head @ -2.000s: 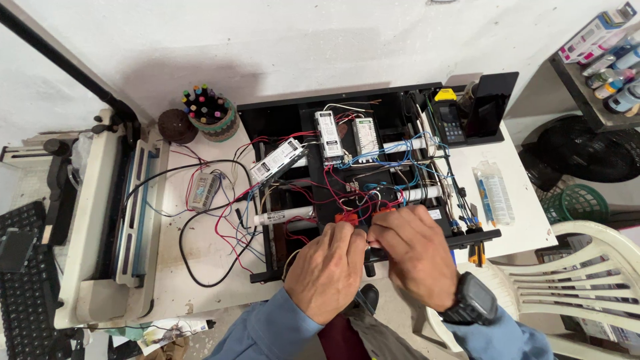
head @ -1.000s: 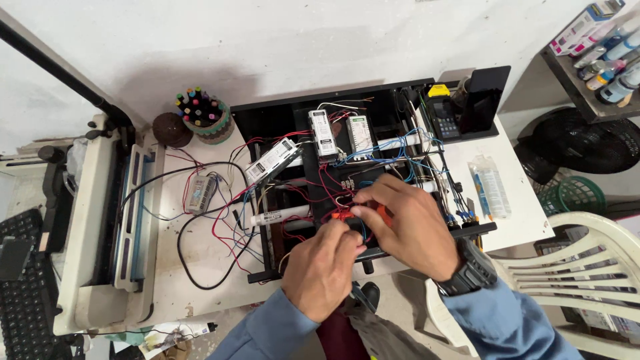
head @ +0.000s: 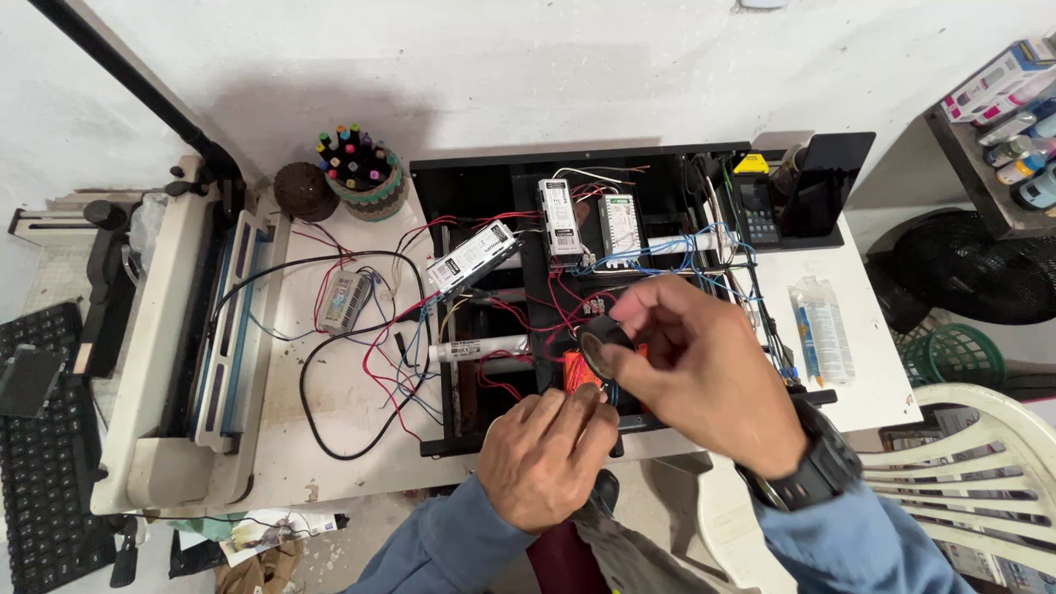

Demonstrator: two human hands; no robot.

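Observation:
My right hand (head: pixel 701 363) grips a roll of black electrical tape (head: pixel 601 346) between thumb and fingers. Just left of it and lower, my left hand (head: pixel 549 458) pinches something small, likely a wire end, at its fingertips. An orange-red part (head: pixel 582 373) lies partly hidden behind both hands. Around them is a black metal frame (head: pixel 431 379) with red and blue wires (head: pixel 689 257). White ballasts rest on it: one tilted (head: pixel 473 257), one upright in view (head: pixel 560 219), and another (head: pixel 620 229) beside that. A white tube (head: pixel 483 348) runs across the frame's left part.
Left of the frame are a small ballast (head: pixel 345 301), a looped black cable (head: pixel 307 388), a pot of markers (head: pixel 371 194) and a large paper cutter (head: pixel 148 396). To the right are a phone (head: pixel 757 210), a plastic packet (head: pixel 822 330) and a white plastic chair (head: pixel 973 462).
The tape roll now shows in my right hand. That hand has lifted slightly from the orange-red part, while my left hand stays low at the frame's front.

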